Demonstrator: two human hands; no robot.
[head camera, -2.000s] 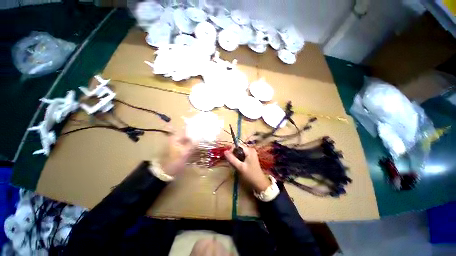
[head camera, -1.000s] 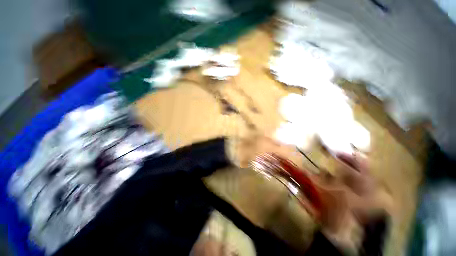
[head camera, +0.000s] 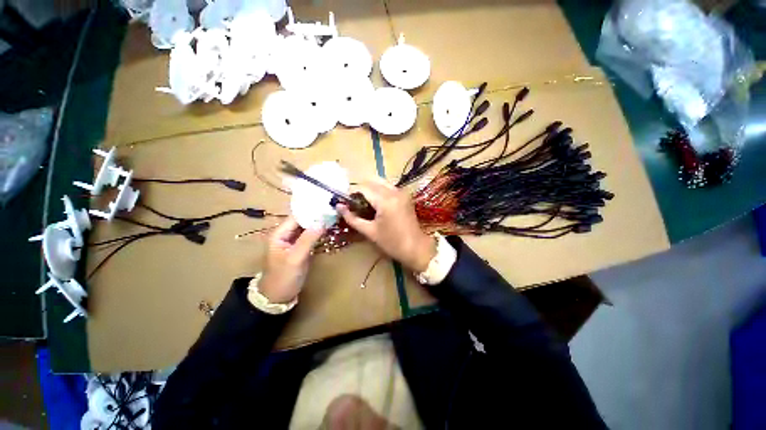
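Note:
My left hand (head camera: 290, 256) holds a round white plastic housing (head camera: 315, 189) by its lower edge, above the cardboard. My right hand (head camera: 388, 222) holds a hand tool by its brown handle (head camera: 361, 204); its dark shaft (head camera: 315, 180) points up and left across the housing. A small black part (head camera: 336, 200) shows at the housing's right side; whether it belongs to a lead is unclear. The bundle of black leads (head camera: 521, 189) lies right of my right hand, connectors fanned out to the right, red wires (head camera: 437, 201) partly hidden by that hand.
White housings (head camera: 345, 63) are heaped at the far side. Wired housings (head camera: 63, 252) lie at the left with black cables trailing right. Clear plastic bags (head camera: 684, 59) lie far left and upper right. A red-and-black wire coil (head camera: 701, 159) is at right. More wired housings (head camera: 118, 403) are lower left.
The view swung left, blurred, then came back to the bench. Against the earliest frame, a white housing is now clearly in my left hand, with the tool's shaft across it.

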